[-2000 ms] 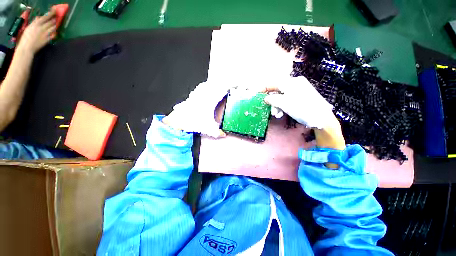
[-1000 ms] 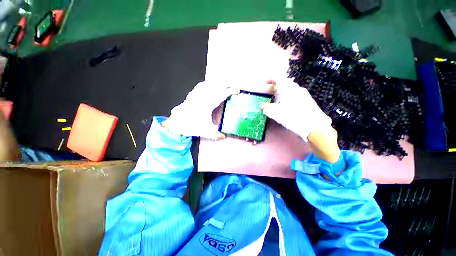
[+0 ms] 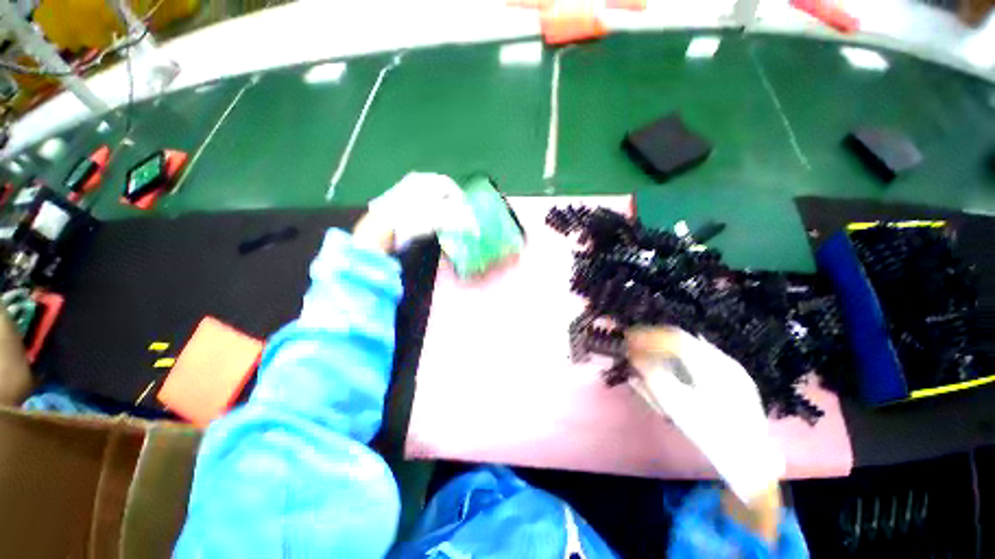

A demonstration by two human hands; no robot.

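Observation:
A black housing with a green circuit board (image 3: 486,229) is over the far left edge of the pink sheet (image 3: 480,404), by the green belt. My gloved left hand (image 3: 423,210) grips it at its left side; the unit is blurred. My gloved right hand (image 3: 698,399) is at the near left edge of the heap of black toothed strips (image 3: 709,295). Its fingertips touch or lie close to the strips. Whether they hold one cannot be told.
Black blocks (image 3: 667,146) and a boarded unit (image 3: 147,177) on an orange pad are on the green belt. An orange pad (image 3: 211,369) lies left, above a brown carton (image 3: 98,480). A blue and yellow parts box (image 3: 864,317) is right. Another person's arm shows at the left edge.
My left hand has carried the boarded unit forward and left toward the belt. My right hand has let go of it and moved to the strip heap. The view has tilted up.

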